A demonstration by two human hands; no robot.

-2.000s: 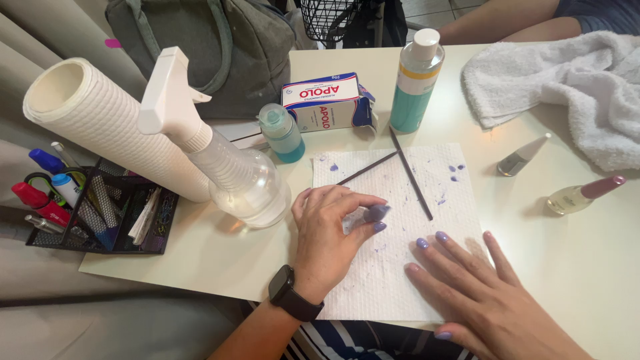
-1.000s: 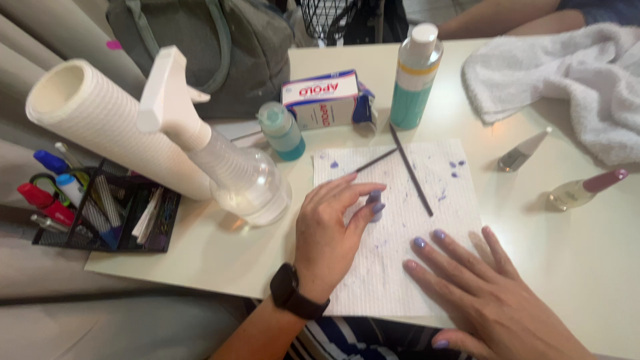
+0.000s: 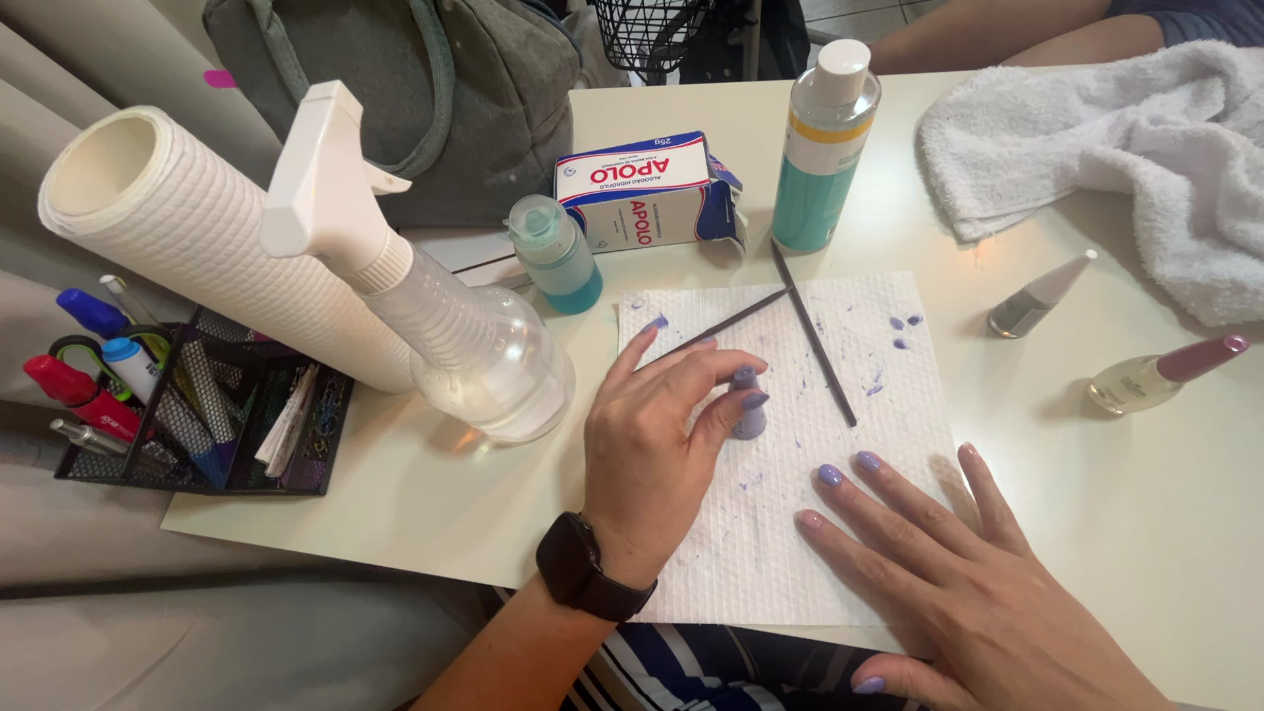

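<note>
My left hand [image 3: 657, 444], with a dark watch at the wrist, pinches the top of a small lilac nail polish bottle [image 3: 750, 423] between thumb and index finger. The bottle stands on a paper towel sheet [image 3: 691, 583] marked with purple smears. To the right, my right hand [image 3: 948, 563] rests palm down with fingers spread, partly on the sheet; lilac polish shows on several nails, while two fingertips look unpainted. Two dark thin sticks, perhaps nail files, lie above: one [image 3: 815, 341] slants down right, the other [image 3: 729, 322] reaches toward my left fingers.
Left are a spray bottle [image 3: 484, 365], a paper towel roll [image 3: 197, 217] and a black mesh organizer [image 3: 286, 484]. Behind stand a small blue-liquid bottle [image 3: 568, 272], a cotton box [image 3: 637, 188] and a teal-liquid bottle [image 3: 815, 188]. Right: two polish bottles [image 3: 1032, 301] [image 3: 1136, 385], a white towel [image 3: 1086, 128]. A person's legs show beyond.
My left index finger and thumb have come to the top of the lilac bottle, and more of the bottle shows below them. My right hand has stayed spread in about the same place.
</note>
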